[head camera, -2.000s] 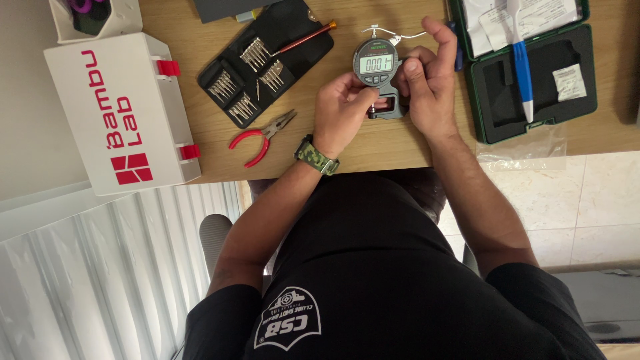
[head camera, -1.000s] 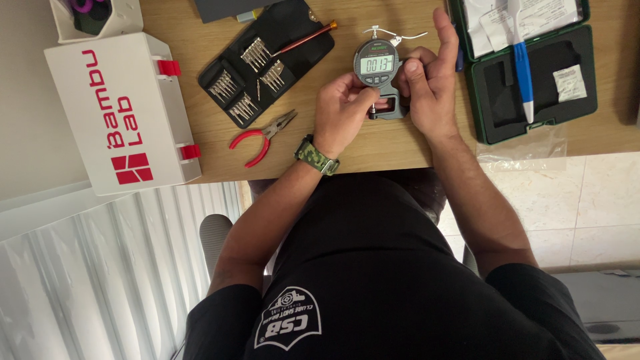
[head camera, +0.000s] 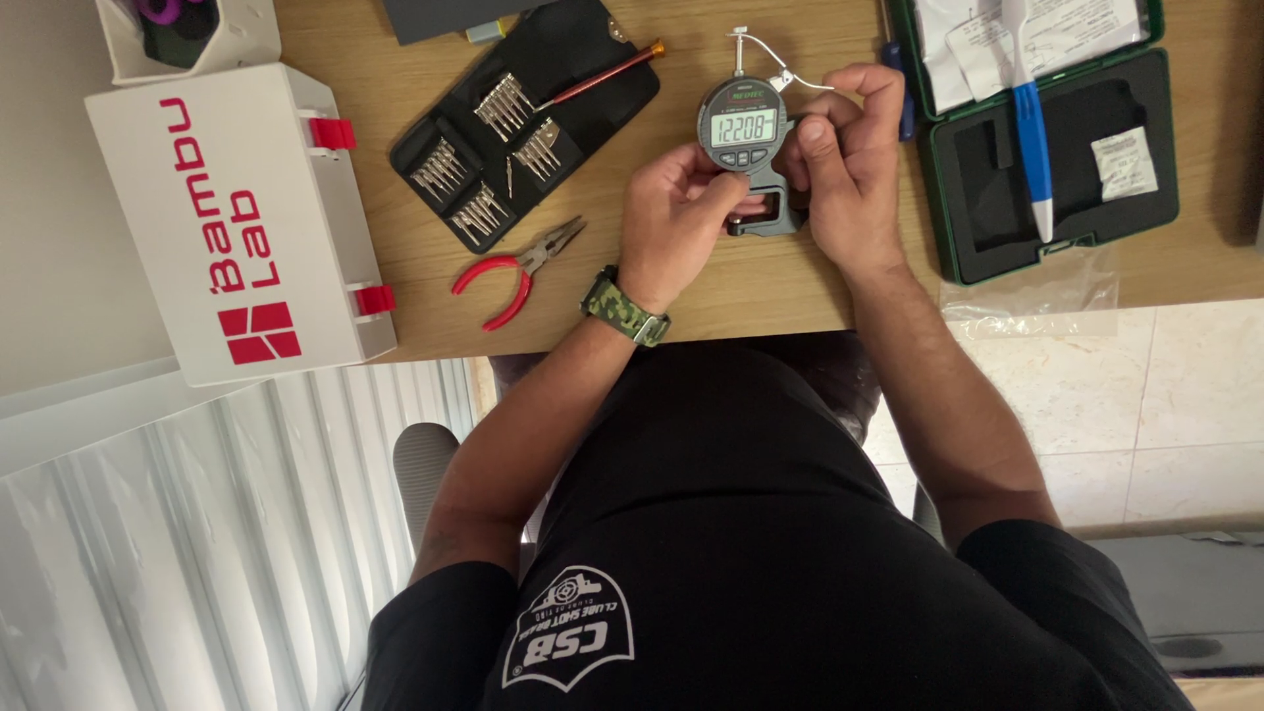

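A grey digital thickness gauge (head camera: 743,138) with a round display head and a C-shaped frame is between my hands above the wooden table. My left hand (head camera: 681,212), with a camouflage-strap watch at the wrist, has thumb and fingers on the gauge just below the display; its fingertips are partly hidden. My right hand (head camera: 851,163) grips the gauge's right side between thumb and curled fingers. A white lever (head camera: 780,71) curves from the top spindle toward my right forefinger, which is raised and bent. The spindle stands up above the head, and digits show on the display.
Red-handled needle-nose pliers (head camera: 523,267) lie left of my hands, beyond them a black bit case (head camera: 578,109) with an orange-red screwdriver (head camera: 602,75). A white box (head camera: 227,227) stands far left. At right are an open green case (head camera: 1071,168), a blue-and-white pen-like tool (head camera: 1032,138) and a clear plastic bag (head camera: 1037,296).
My right forefinger has come down from upright to bent, near the white lever. The spindle stands higher above the gauge head, and the display digits have changed. Both hands stay on the gauge.
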